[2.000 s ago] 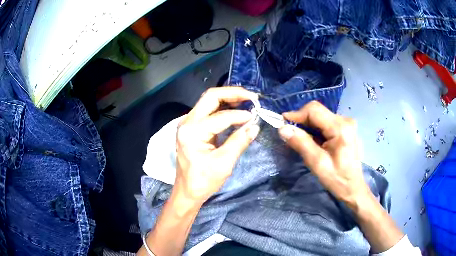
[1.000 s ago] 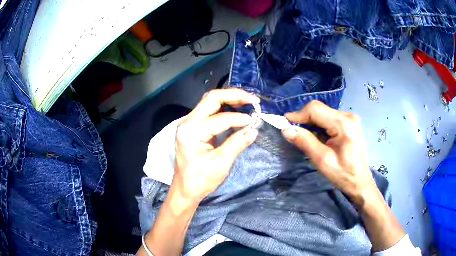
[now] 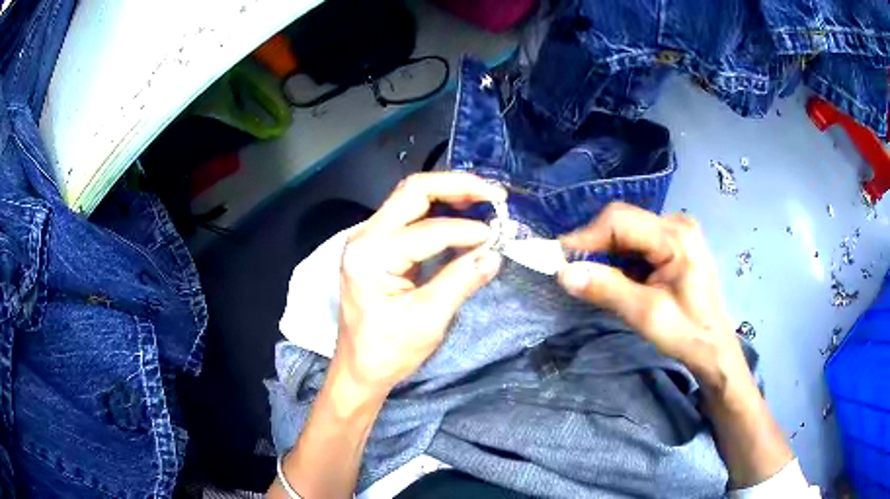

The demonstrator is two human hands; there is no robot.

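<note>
The denim garment [image 3: 566,419] lies over my lap, its pale grey-blue wrong side up, with the dark blue waistband [image 3: 610,187] at its far end. My left hand [image 3: 410,278] pinches the garment's edge near the waistband between thumb and fingertips. My right hand [image 3: 649,287] pinches a small white piece [image 3: 535,254], perhaps a label or tag, at its right end; the piece's left end meets my left fingertips. No snips can be made out. A white cloth flap [image 3: 317,292] shows left of my left hand.
A pale curved table [image 3: 166,78] is at upper left, with black eyeglasses [image 3: 410,80] on its lower shelf. Dark denim garments lie at left [image 3: 88,361] and upper right [image 3: 683,44]. A red object [image 3: 854,146] and a blue one [image 3: 864,390] are at the right, with clippings on the floor.
My right fingertips have moved slightly down and right, and the white piece now slants downward and shows wider. My left hand has hardly moved.
</note>
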